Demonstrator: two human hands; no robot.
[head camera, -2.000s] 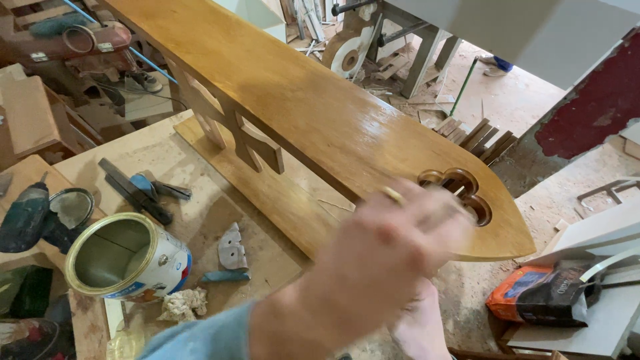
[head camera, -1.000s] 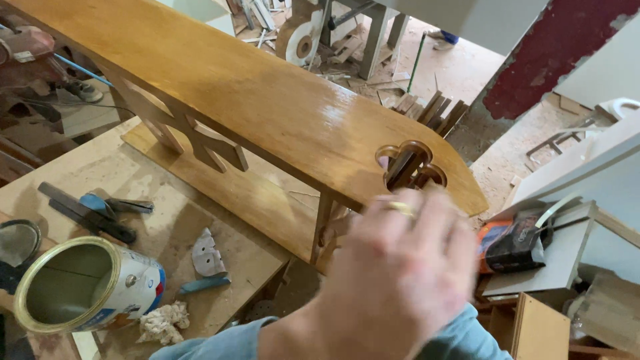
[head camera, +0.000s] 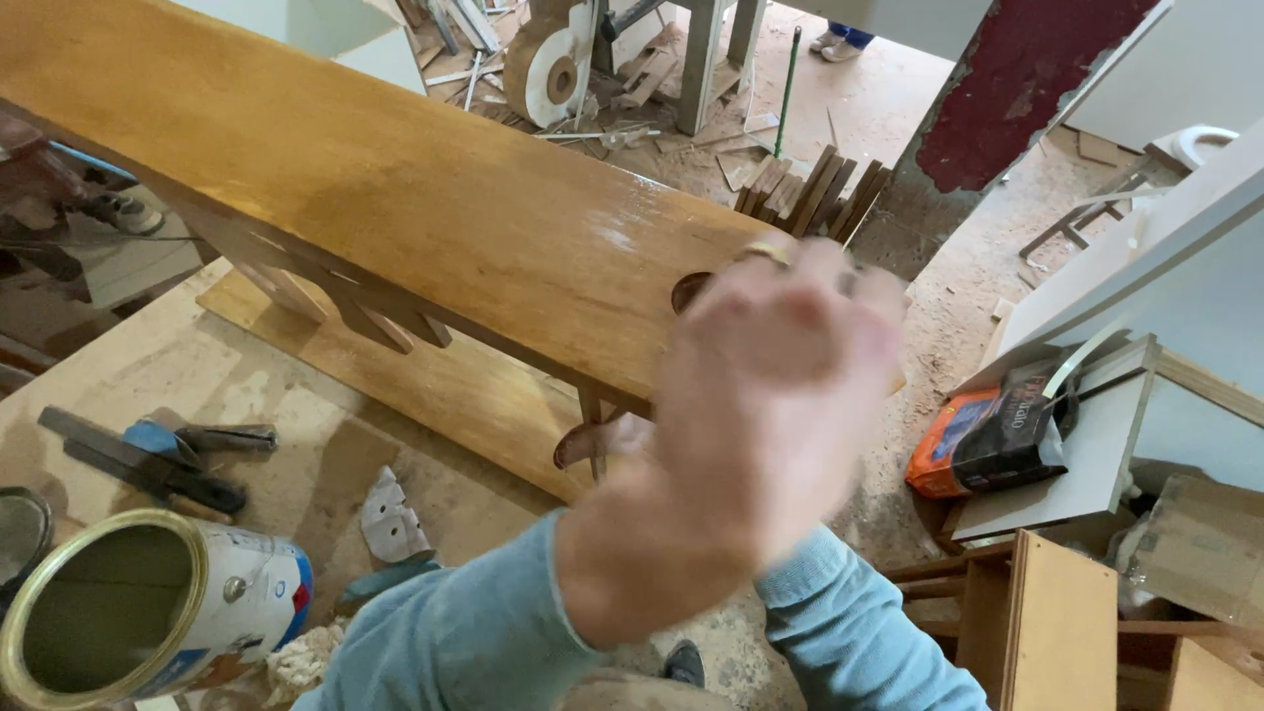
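Observation:
My left hand (head camera: 790, 365), with a ring and blurred by motion, is over the pointed end of a glossy varnished wooden board (head camera: 415, 227). It covers most of a rounded cutout (head camera: 691, 291); its fingertips, and anything in them, cannot be made out. Behind it my right hand is mostly hidden; a bit of skin (head camera: 629, 434) shows under the board's edge, beside a support with a dark curved opening. Lattice-like wooden pieces (head camera: 346, 306) join the upper board to a lower board (head camera: 415, 395). An open metal can (head camera: 237, 583) stands at lower left.
On the worktop (head camera: 296, 434) lie dark hand tools (head camera: 148, 459), a pale scraper-like piece (head camera: 392, 518) and a crumpled cloth (head camera: 306, 657). Wood strips (head camera: 815, 193) stand beyond the board. An orange and black bag (head camera: 987, 434) and wooden boxes (head camera: 1062, 612) are at right. A person's feet (head camera: 839, 41) show at the top.
My left hand stays at the cutout end and now covers more of the cutout, which showed more fully in both earlier frames. The view has shifted.

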